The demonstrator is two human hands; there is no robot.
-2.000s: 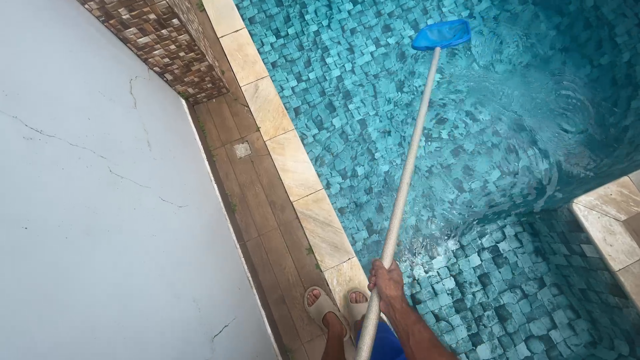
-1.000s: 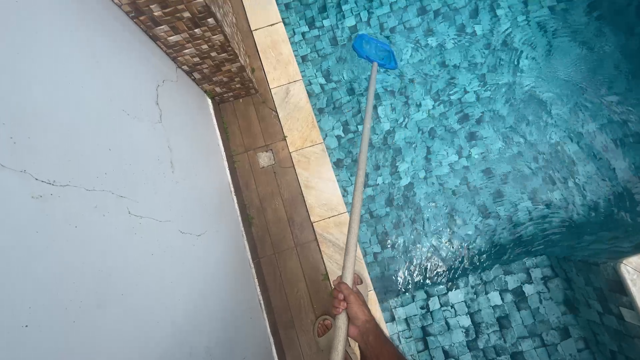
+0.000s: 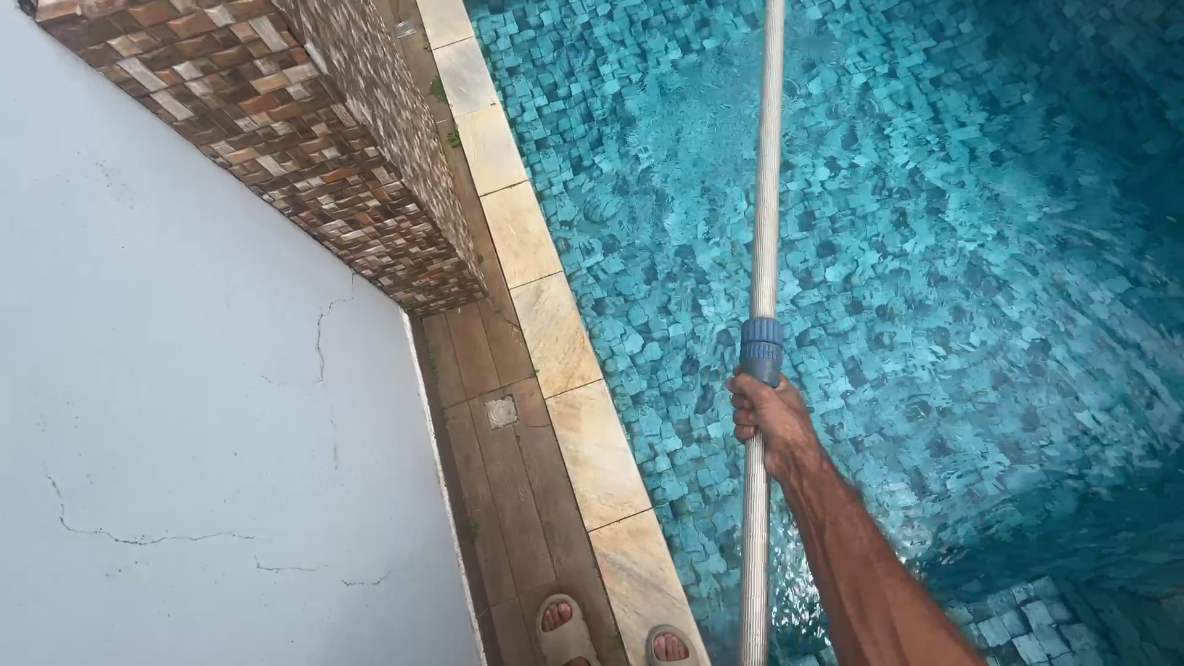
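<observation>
My right hand (image 3: 772, 416) is closed around a long, pale, ribbed telescopic pole (image 3: 767, 185), just below its blue-grey locking collar (image 3: 761, 351). The pole runs nearly upright through the view, over the pool water (image 3: 879, 231). Its far end passes out at the top, so the net head is not visible now. Its lower end leaves the view at the bottom. My left hand is not in view.
Pale stone coping (image 3: 557, 333) edges the pool, beside a narrow wood-look walkway (image 3: 495, 472) with a small square drain cover (image 3: 501, 413). A cracked white wall (image 3: 231, 416) and a brown mosaic-clad wall (image 3: 305, 139) stand left. My sandalled feet (image 3: 564, 629) are at the bottom.
The blue net, seen over the water in both earlier frames, has gone out of view at the top. The pole's blue-grey collar now shows just above my right hand. The view has shifted.
</observation>
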